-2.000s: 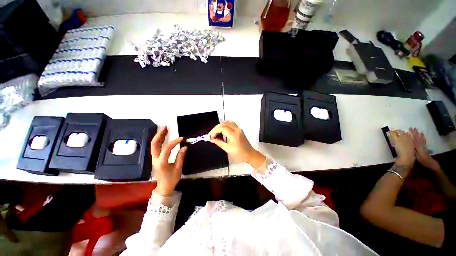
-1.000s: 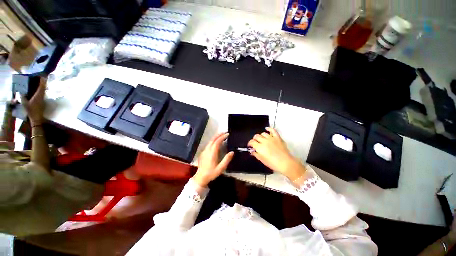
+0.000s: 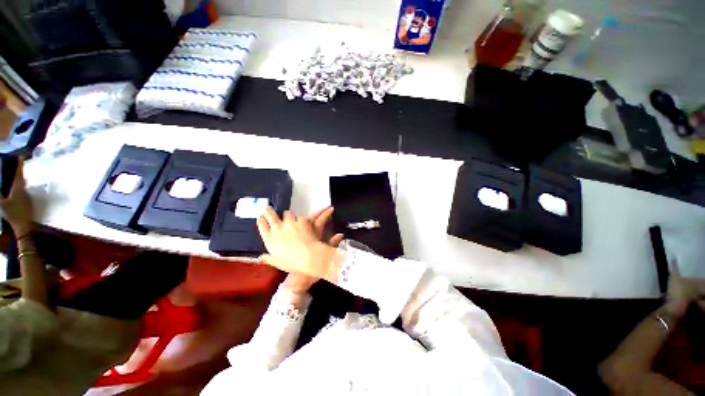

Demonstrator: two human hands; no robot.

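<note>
An open black box base (image 3: 366, 203) lies in front of me, with a small white-grey coiled cable (image 3: 363, 225) in its lower half. My right hand (image 3: 294, 244) crosses over my left, its fingertips touching the right side of a filled black box (image 3: 232, 224), near the glossy white device (image 3: 251, 207) in its cutout. No firm grip shows. My left hand (image 3: 322, 224) is partly hidden under my right; its fingers are at the left edge of the open box base, and their hold is unclear.
Two more filled boxes (image 3: 182, 220) stand left, two (image 3: 487, 226) right. Behind are a cable pile (image 3: 344, 73), striped bagged items (image 3: 199, 73) and a black stack (image 3: 526, 112). Neighbours' hands show left (image 3: 17, 203) and right (image 3: 684, 292).
My right hand has let go of the cable, now lying in the box base, and moved left across my left hand to the nearest filled box. The camera view has shifted.
</note>
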